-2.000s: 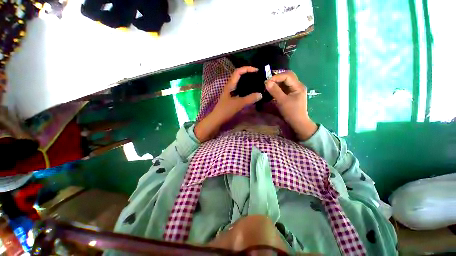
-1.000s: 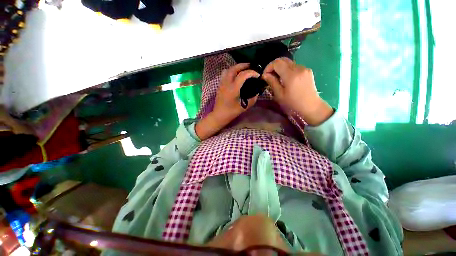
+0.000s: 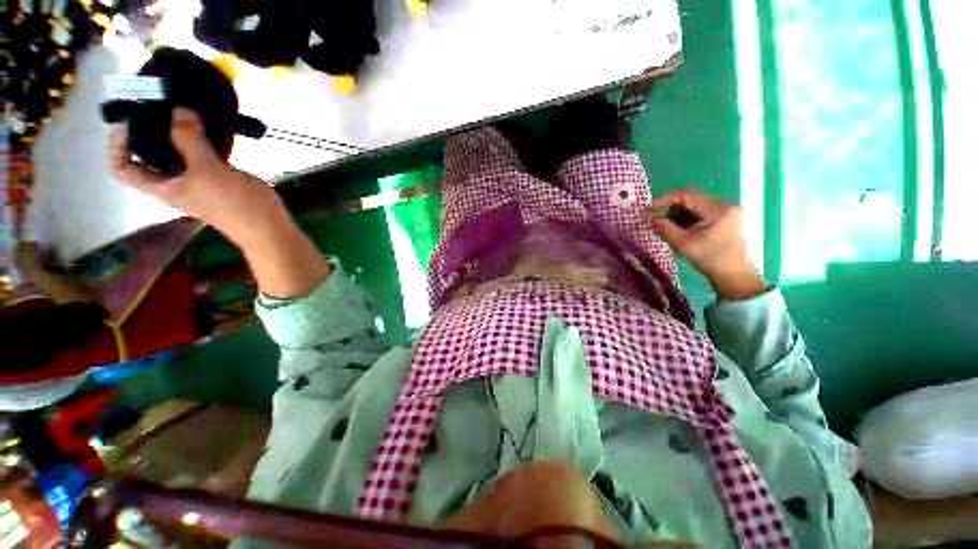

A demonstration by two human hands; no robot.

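Observation:
My left hand [image 3: 198, 184] is shut on a black plush penguin [image 3: 201, 99], held up over the white-topped table [image 3: 450, 80]. A white label sticks out on the toy's left side and a narrow black strip on its right. Fine dark thread [image 3: 313, 139] runs from the toy to the right across the table edge. My right hand [image 3: 702, 234] is apart from the toy, right of my lap, with fingers curled. Something small and dark shows between its fingers, too unclear to name. No needle can be made out.
More black plush penguins [image 3: 284, 32] lie on the table at the top. A dense heap of small plush toys [image 3: 48, 64] is at the upper left. Purple cloth [image 3: 483, 238] lies on my lap. A white sack [image 3: 924, 438] is at the lower right.
Both hands were together on the toy over my lap. My left hand has moved up and left with the toy, and my right hand has moved right, away from it.

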